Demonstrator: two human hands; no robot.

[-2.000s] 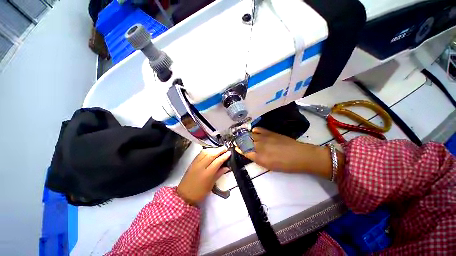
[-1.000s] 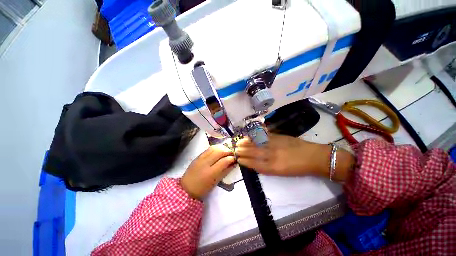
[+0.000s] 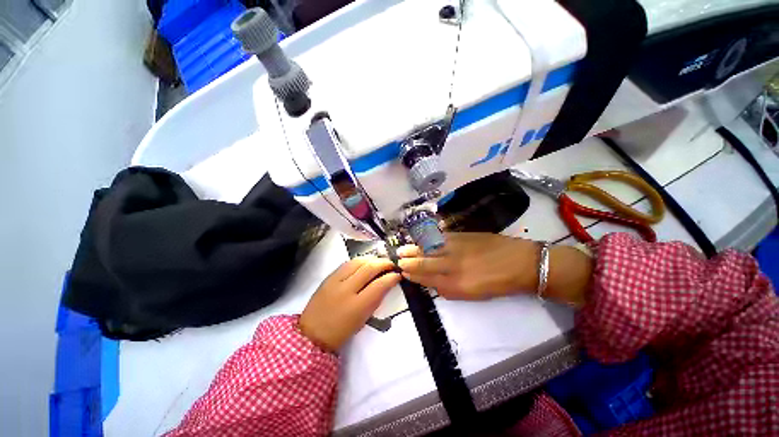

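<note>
The narrow black strip (image 3: 434,346) runs from the needle area down over the table's front edge toward the lap. My left hand (image 3: 346,299) lies flat at its left side, fingertips on the strip just in front of the presser foot (image 3: 393,241). My right hand (image 3: 474,265) holds the strip from the right, thumb and fingers close together, beside the left fingertips. The black garment (image 3: 184,252) is bunched on the table left of the white sewing machine head (image 3: 384,94); a darker part shows behind the head. Whether the strip lies under the foot is hidden by fingers.
Scissors (image 3: 611,205) with red and yellow-orange handles lie right of my right hand. Black elastic bands (image 3: 666,201) cross the table at the right. Blue crates stand at the back left (image 3: 205,43) and below the left table edge (image 3: 77,384).
The camera view has shifted slightly. My hands stay at the needle, with the right fingers now a little in front of the presser foot compared with two seconds ago. The garment keeps its place.
</note>
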